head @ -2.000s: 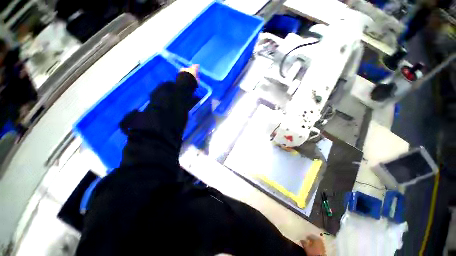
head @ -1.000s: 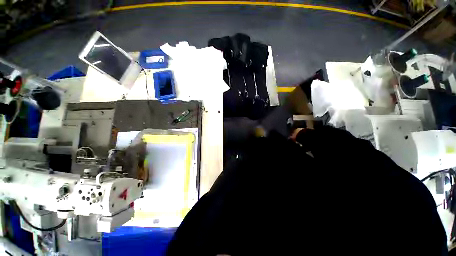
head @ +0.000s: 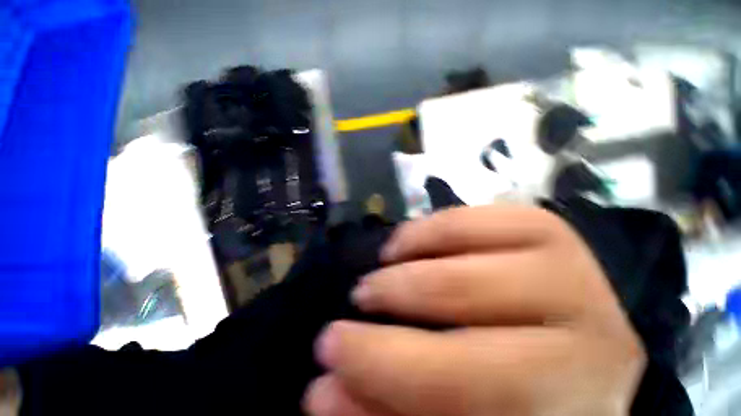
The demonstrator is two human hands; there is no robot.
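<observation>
A large blue plastic tote (head: 53, 203) is close to me at the left, cut off by the picture's edge. A sliver of skin at the lower left edge, just below the tote, looks like my left hand (head: 8, 394); its fingers and grip are hidden. My right hand (head: 487, 313) is large and blurred at the lower right, with its fingers bent over black cloth; whether it grips the cloth cannot be told. Several black strap panels (head: 252, 162) with thin silvery lines lie in a bundle left of centre.
A white table surface (head: 150, 211) shows between the tote and the panels. Another white table (head: 479, 138) stands at the upper right, with blurred dark items beside it. A yellow floor line (head: 375, 121) crosses the grey aisle.
The view has shifted rightward; the sewing machine is out of view. The blue tote now fills the left side. My right hand has come up large in front of me.
</observation>
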